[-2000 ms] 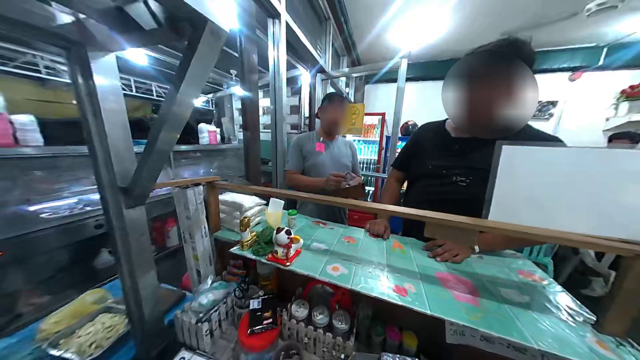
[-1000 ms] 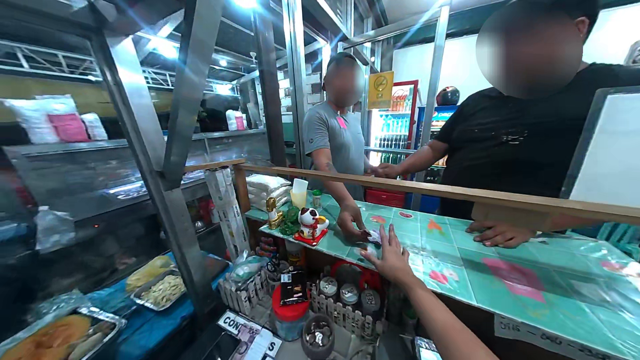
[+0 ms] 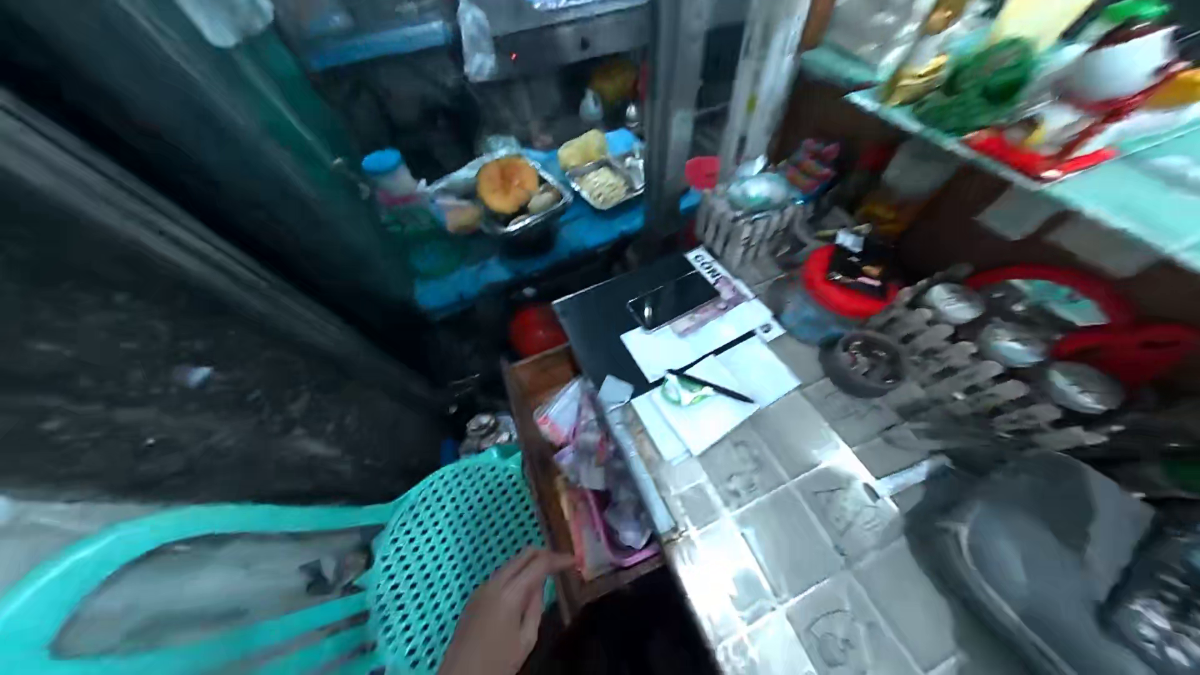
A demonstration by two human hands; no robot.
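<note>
My left hand (image 3: 506, 614) is low in the view, its fingers bent at the outer edge of an open wooden drawer (image 3: 536, 450). The drawer holds banknotes (image 3: 589, 455), plastic wrapping and a pink tray (image 3: 621, 553). On the tiled counter (image 3: 797, 506) beside it lie a black board (image 3: 600, 328), a smartphone (image 3: 672, 300), white papers (image 3: 703, 417) and a black pen (image 3: 711, 385). A banknote (image 3: 710, 314) lies partly beside the phone. My right hand is out of view.
A green plastic chair (image 3: 459, 553) stands left of the drawer. Food trays (image 3: 525, 220) sit on a blue surface behind. A red-lidded container (image 3: 830, 300), a grey bowl (image 3: 862, 363) and a small picket fence (image 3: 937, 361) line the counter. A dark bag-like object (image 3: 1022, 553) is at right.
The view has swung down and left. One second ago one of my hands reached over the green tabletop beside another person's hand; now my left hand is at the open drawer.
</note>
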